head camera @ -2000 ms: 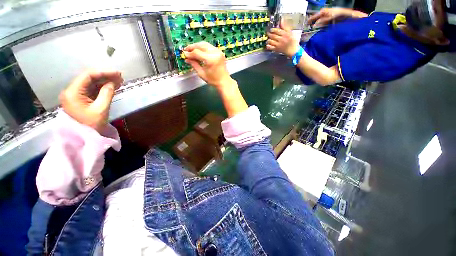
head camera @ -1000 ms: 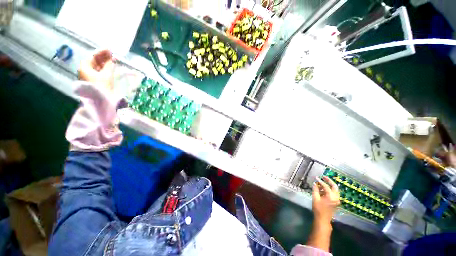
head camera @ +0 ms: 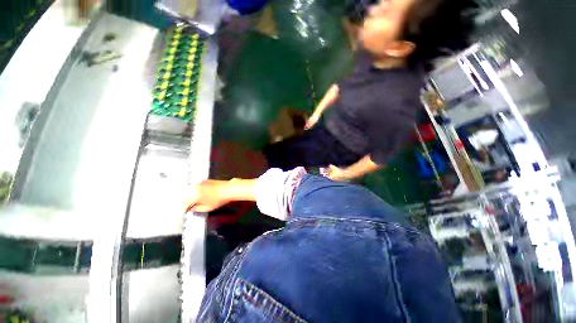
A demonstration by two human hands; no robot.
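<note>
My right hand is at the conveyor rail, with its fingers over the rail's edge. It is blurred, and I cannot tell if the fingers hold anything. My left hand is not in view. A green PCB panel with yellow transformers in rows lies on the line, further along than my hand and apart from it.
A white work surface lies left of the rail, with small dark parts on it. A person in a dark shirt is close on the right. A cardboard box is on the green floor. Wire racks stand at far right.
The view has swung strongly to the right. My left hand, the transformer pile and the red bin have left the picture. My right hand is now away from the panel with yellow rows.
</note>
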